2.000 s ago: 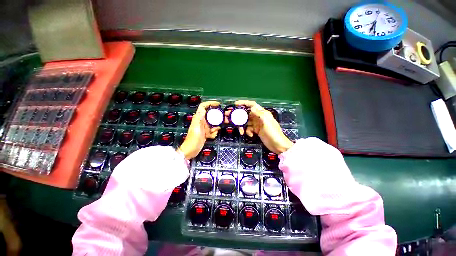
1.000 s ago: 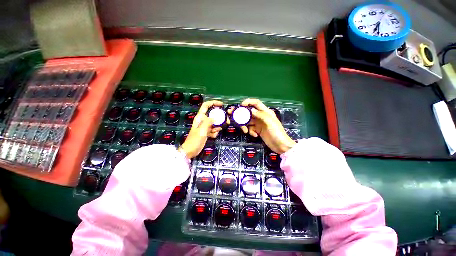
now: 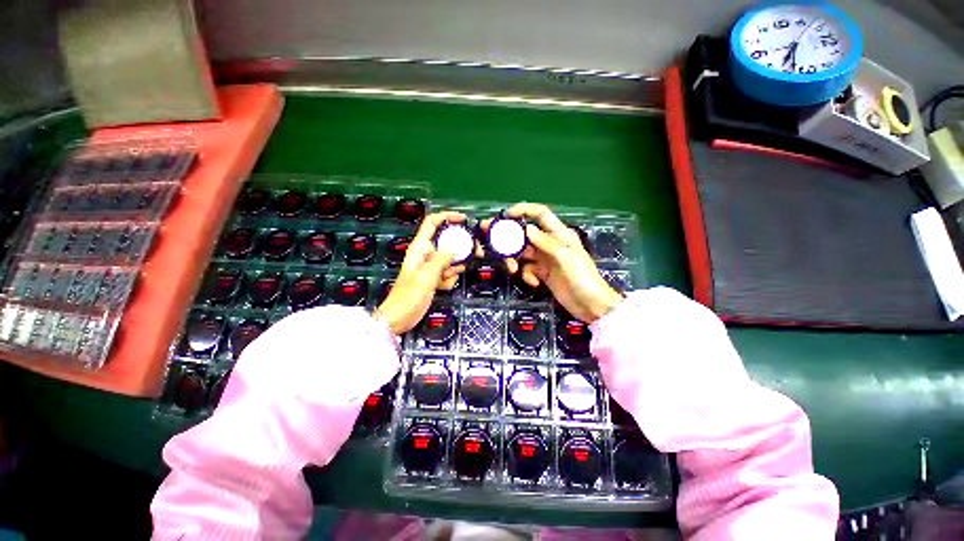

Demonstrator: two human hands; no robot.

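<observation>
My left hand [image 3: 419,277] holds a round black display unit [image 3: 455,244] by its rim, its face showing white. My right hand [image 3: 562,264] holds a second such unit [image 3: 507,237], also white-faced, beside the first. Both are held above the back part of a clear blister tray [image 3: 529,495]. That tray holds rows of black discs, many with red marks, some glinting white. An empty crosshatched pocket [image 3: 483,331] shows near its middle. My hands and sleeves hide part of the tray.
A second blister tray [image 3: 307,188] of red-marked discs lies left, partly under my left sleeve. Farther left, a clear tray [image 3: 90,254] lies on an orange-red mat [image 3: 235,159]. At right are a black mat [image 3: 814,238], a blue clock [image 3: 795,53] and a small white box [image 3: 861,132].
My right hand has raised and tilted its unit slightly, and a small gap now shows between the two units. Both hands still hold their units.
</observation>
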